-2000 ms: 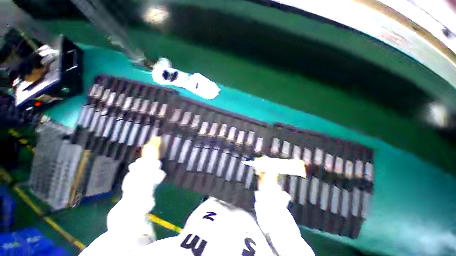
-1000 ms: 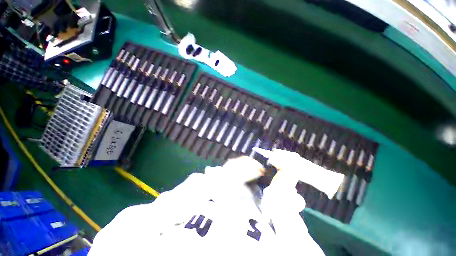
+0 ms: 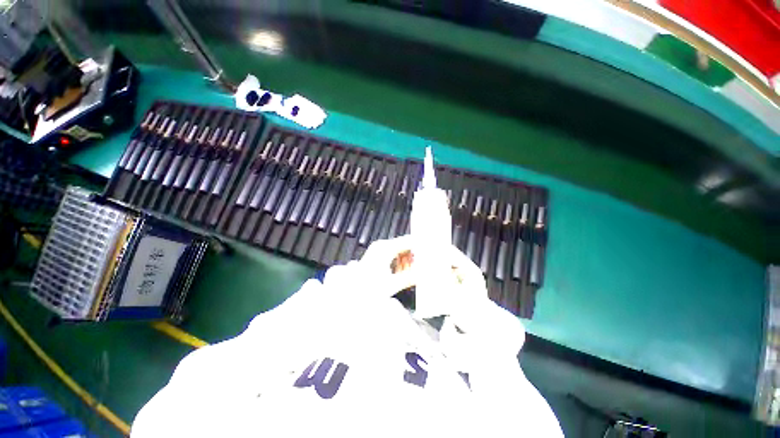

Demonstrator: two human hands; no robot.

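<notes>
A pale dispensing bag (image 3: 432, 227) stands out in front of my chest, its white pointed nozzle tip aimed away from me, over the right tray. My right hand (image 3: 466, 287) is closed around the bag's rear part. My left hand (image 3: 395, 260) is at the bag's left side, its fingers on it; glare washes out both hands and the finger detail. Three black slotted trays lie side by side: left tray (image 3: 116, 186), middle tray (image 3: 318, 251), right tray (image 3: 517, 299). They hold rows of black-and-silver tubular parts (image 3: 285, 192). The bag and my hands hide some right-tray parts.
The teal-green bench (image 3: 633, 282) runs across the view. White cards with black ovals (image 3: 304, 111) lie at its far edge. A black device (image 3: 111, 94) stands at the left end. A grey gridded crate (image 3: 81, 252) and blue bins (image 3: 43, 411) stand on the left.
The bag has swung from lying crosswise, nozzle leftward, to nozzle pointing away from me. My left hand has come over from the left tray to the bag. The view has shifted.
</notes>
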